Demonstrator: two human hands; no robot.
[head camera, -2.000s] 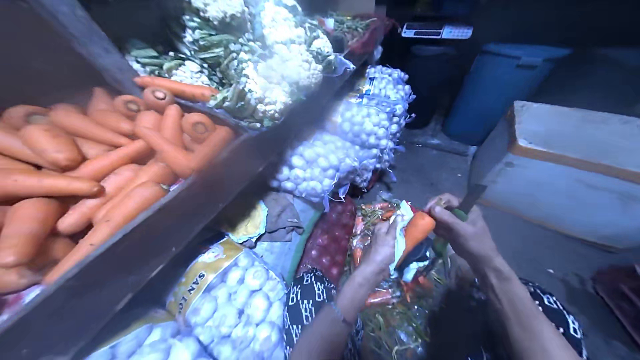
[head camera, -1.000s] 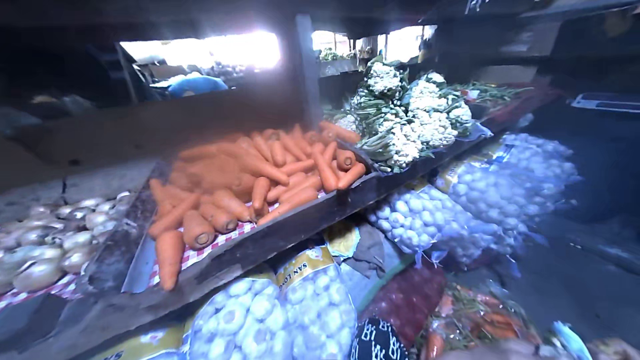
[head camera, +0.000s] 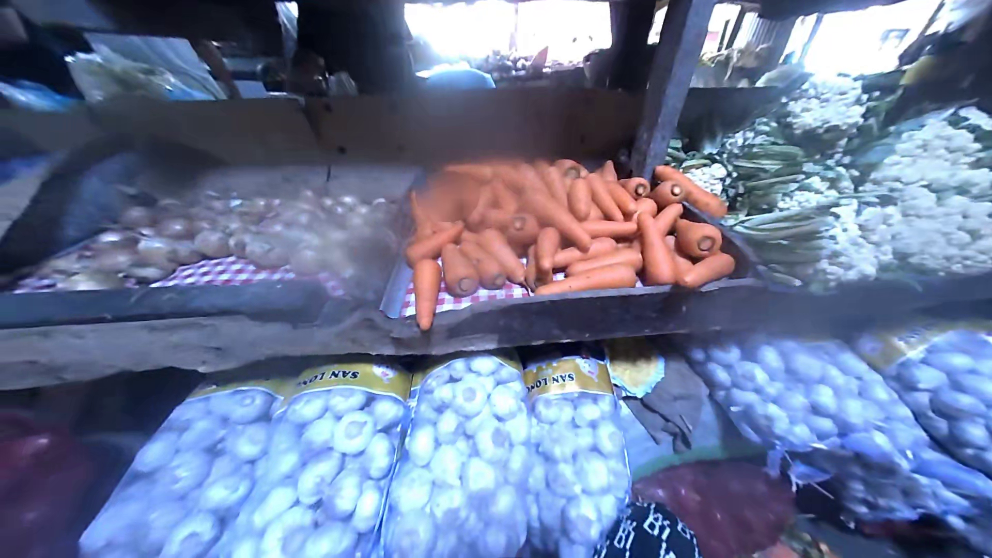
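Observation:
Neither my left hand nor my right hand shows in the head view now, so what they hold is hidden. A heap of orange carrots (head camera: 542, 225) lies on a red-and-white checked cloth (head camera: 449, 301) in a wooden stall bin, one carrot (head camera: 425, 293) resting against its front edge. Left of it, onions (head camera: 209, 236) are spread in another bin. Cauliflower heads (head camera: 899, 194) with green leaves are piled at the right. My knee in patterned black cloth (head camera: 649, 533) shows at the bottom edge.
Below the stall's front board (head camera: 294, 337) stand net sacks of white bulbs (head camera: 457, 457), with more sacks (head camera: 821, 395) at the right. A dark red net sack (head camera: 721, 500) lies beside a grey cloth (head camera: 670, 399). A post (head camera: 668, 85) rises behind the carrots.
The view has swung far up and left. Two seconds ago both my hands were in view at a carrot, the right one with what looks like a knife; now neither hand is visible.

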